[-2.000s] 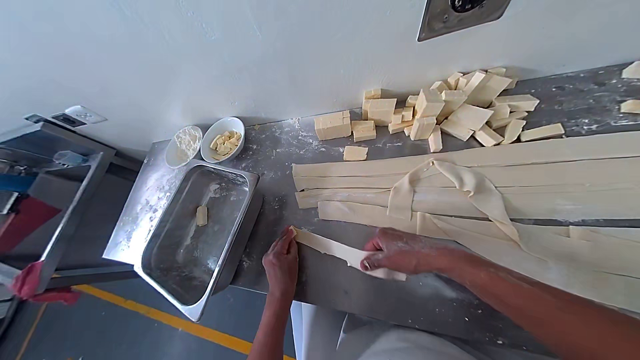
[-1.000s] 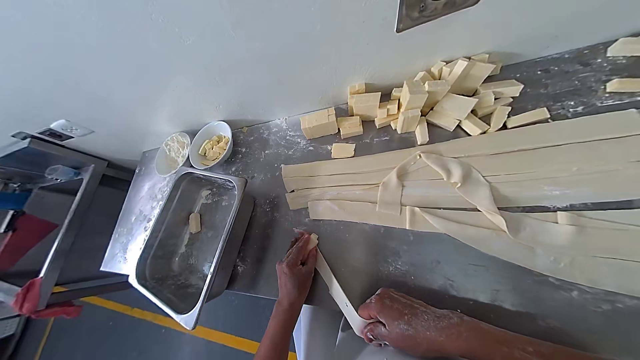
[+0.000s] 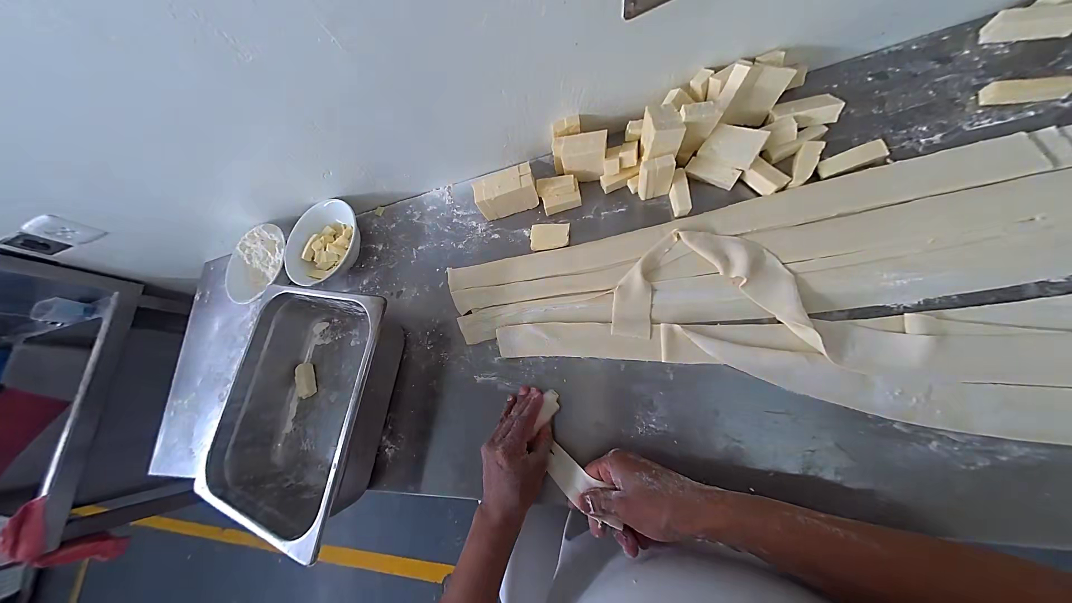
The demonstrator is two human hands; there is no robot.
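A short dough strip (image 3: 571, 474) stretches between my hands at the table's front edge. My left hand (image 3: 517, 448) is closed around its rolled end, where a pale piece pokes out past the fingers. The other end is gripped by my right hand (image 3: 632, 500), lower and to the right. Behind them lie long flat dough strips (image 3: 879, 360), with one strip (image 3: 724, 260) folded over the others. Blocks of what looks like cheese or butter (image 3: 663, 134) are heaped by the wall, and a single piece (image 3: 549, 236) sits nearer the strips.
A deep steel pan (image 3: 377, 419) at the left holds one small pale roll (image 3: 306, 380). Behind it stand a white bowl of flour (image 3: 254, 276) and a white bowl of yellowish pieces (image 3: 350, 251). Further left is a metal rack (image 3: 88, 385) with red cloth (image 3: 63, 544).
The dough strip, earlier laid out longer between my hands, now shows a shorter span. My right hand has come closer to my left hand, which has rolled one end up.
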